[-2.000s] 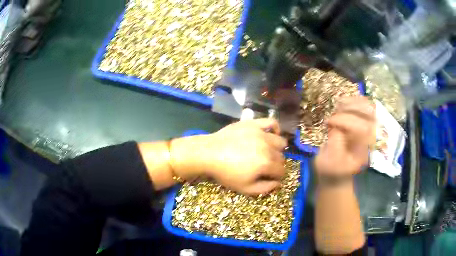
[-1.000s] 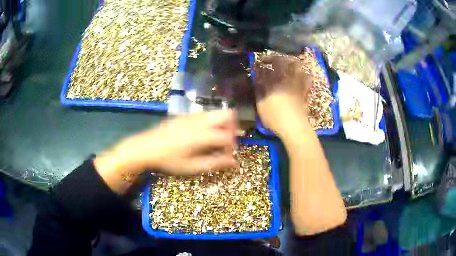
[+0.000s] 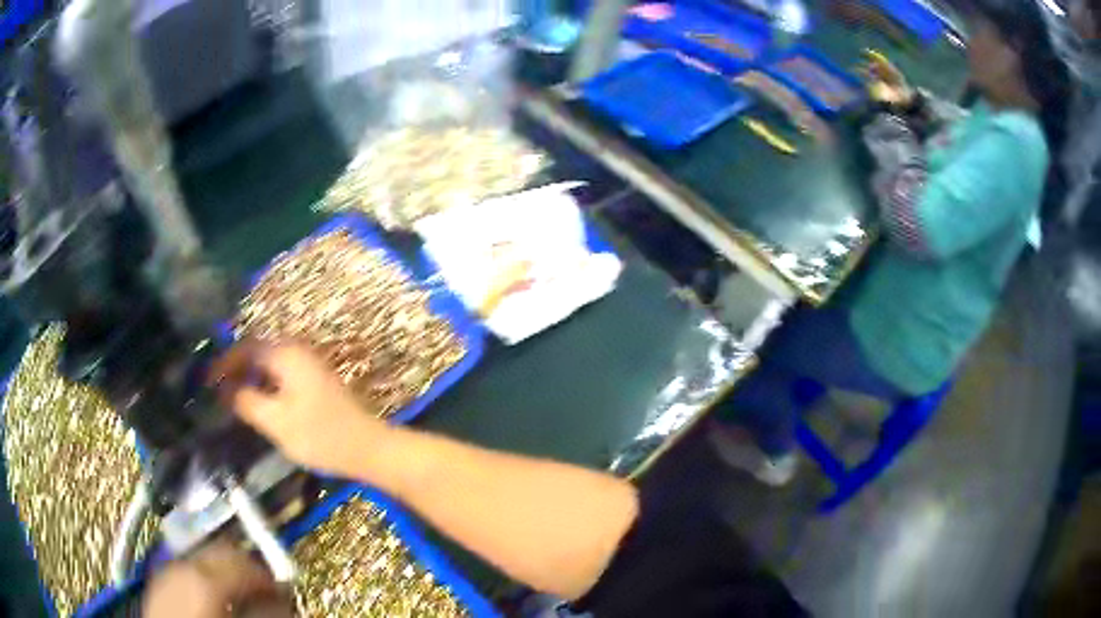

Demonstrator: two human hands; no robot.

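My right hand (image 3: pixel 302 404) is beside the dark bench press (image 3: pixel 133 374), at the left edge of the tray of copper-toned parts (image 3: pixel 350 314). Its fingers are curled and blurred; whether they hold anything cannot be told. My left hand (image 3: pixel 211 586) is small, blurred and cut off by the bottom edge, just below the press fixture (image 3: pixel 199 513); its fingertips are unclear. A white rod (image 3: pixel 260 537) points down from the fixture. The near tray of gold-silver parts (image 3: pixel 374 567) is partly cut off. The left tray of small brass parts (image 3: pixel 73 483) lies beyond the press.
A printed white packet (image 3: pixel 525 266) lies right of the copper-toned tray, with a clear bag of pale parts (image 3: pixel 441 175) behind. A person in a green top (image 3: pixel 954 242) sits on a blue stool (image 3: pixel 875 447) at the neighbouring bench, which holds a blue tray (image 3: pixel 664 97).
The view has swung to the right, bringing the neighbouring bench and person in. My right hand has moved from over the copper-toned tray to the press side.
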